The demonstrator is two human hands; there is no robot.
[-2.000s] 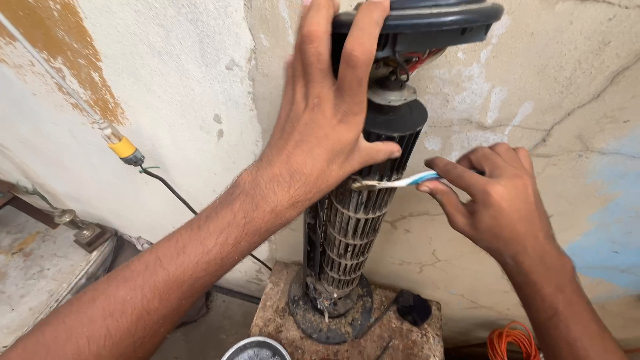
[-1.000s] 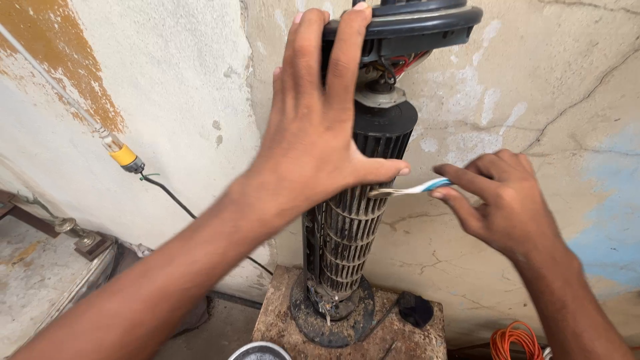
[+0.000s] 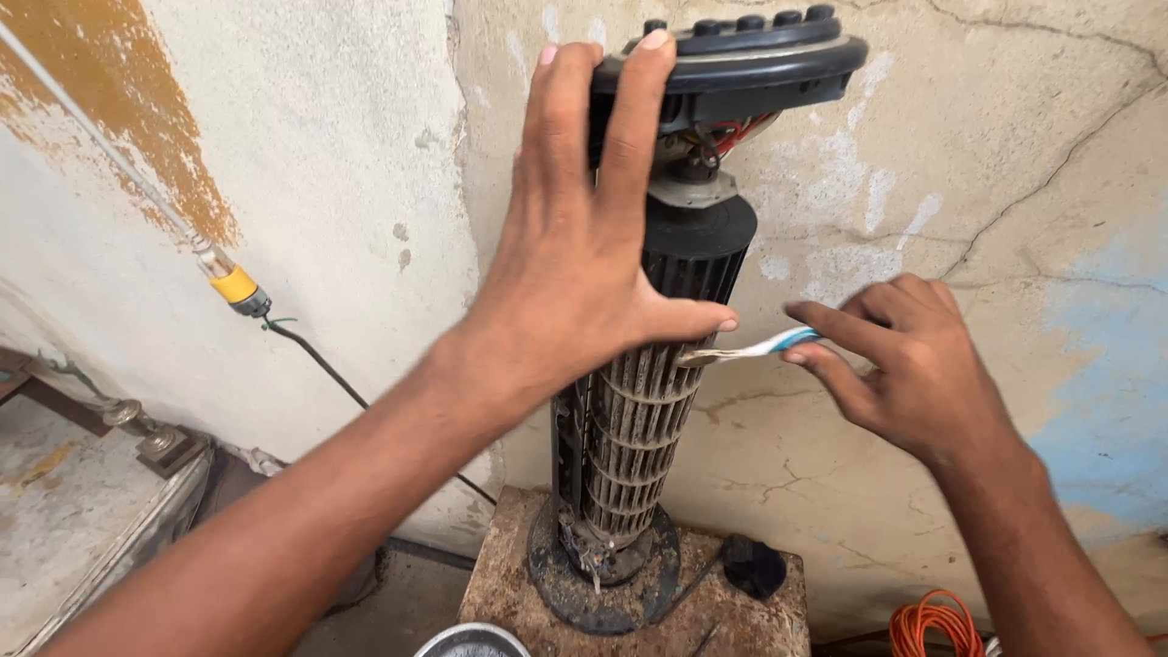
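A tower fan's finned cylindrical impeller, grey with dust on its lower part and blacker near the top, stands upright on a round black base. My left hand is spread over it, fingers against the fan's round black top part, thumb stretched across the upper fins. Between the thumb and fingers of my right hand is a white and blue toothbrush, its dirty bristle end at the right side of the fins. Red and dark wires show beneath the top part.
The base rests on a stained block, with a black object beside it. A metal bowl is at the bottom edge. Orange cable lies coiled at lower right. A cracked wall stands close behind; a black cord hangs at left.
Between the oldest frame and now, the toothbrush and my right hand have shifted slightly relative to the impeller. My left hand stays at the fan's top part.
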